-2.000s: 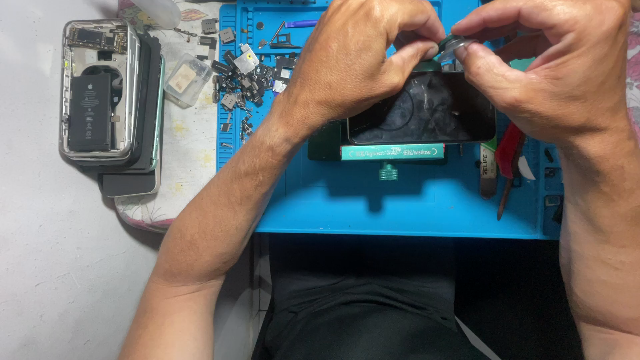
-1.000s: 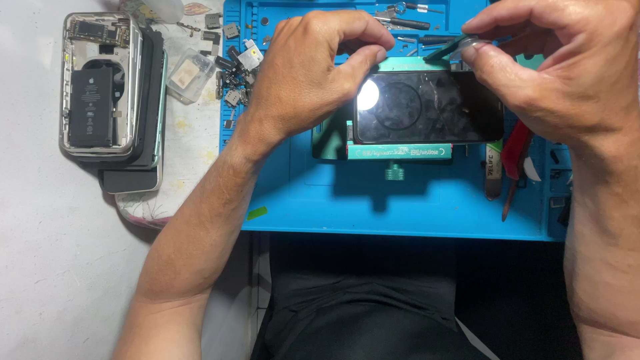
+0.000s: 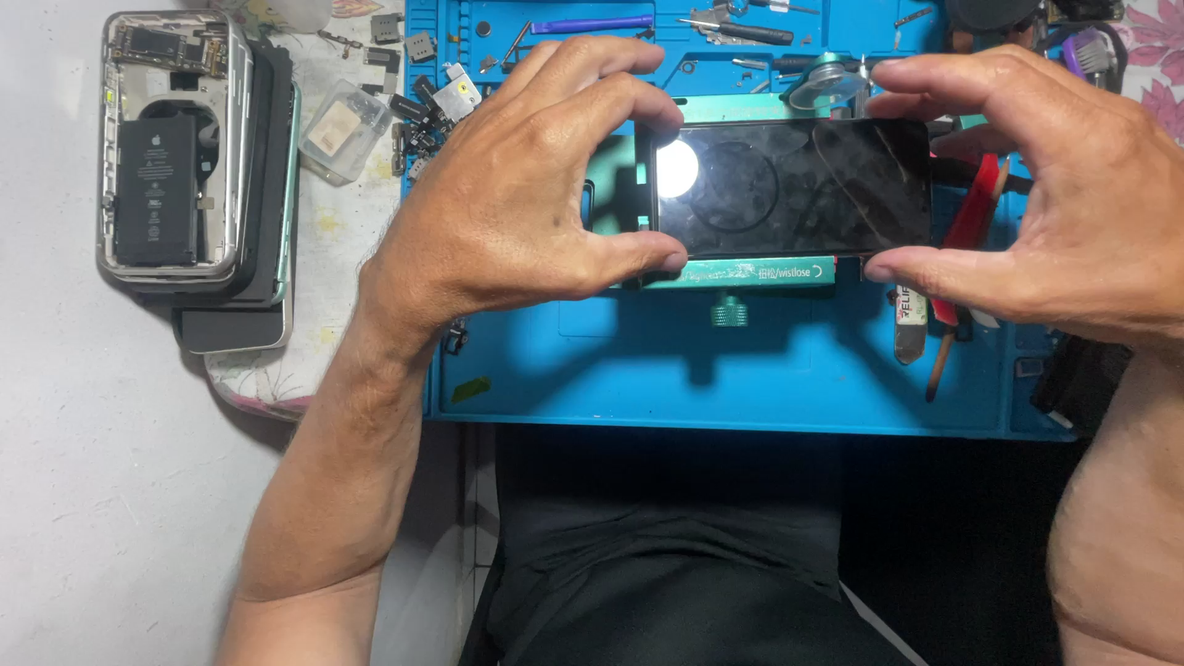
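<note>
A smartphone (image 3: pixel 795 190) with a dark, smudged glass face lies level on a green metal clamp holder (image 3: pixel 758 274) with a knurled knob (image 3: pixel 730 311). My left hand (image 3: pixel 527 185) spans the phone's left end, fingertips at the upper corner and thumb at the lower one. Around the right end curves my right hand (image 3: pixel 1045 176), its thumb by the lower right corner and its fingers above. A clear suction cup (image 3: pixel 830 86) with a green part stands at the phone's upper edge, just left of the right fingertips; whether they touch it is unclear.
Opened phone housings (image 3: pixel 171 157) are stacked at the left beside a small clear plastic box (image 3: pixel 344 129). Small phone parts (image 3: pixel 435 106) lie on the blue mat (image 3: pixel 647 379). Screwdrivers (image 3: pixel 740 31) lie along the top; a red-handled tool (image 3: pixel 967 231) and a blade-like tool (image 3: pixel 910 324) are at right.
The right hand has let go of the suction cup's green part and moved to the phone's right end. My left hand has come down around the left end.
</note>
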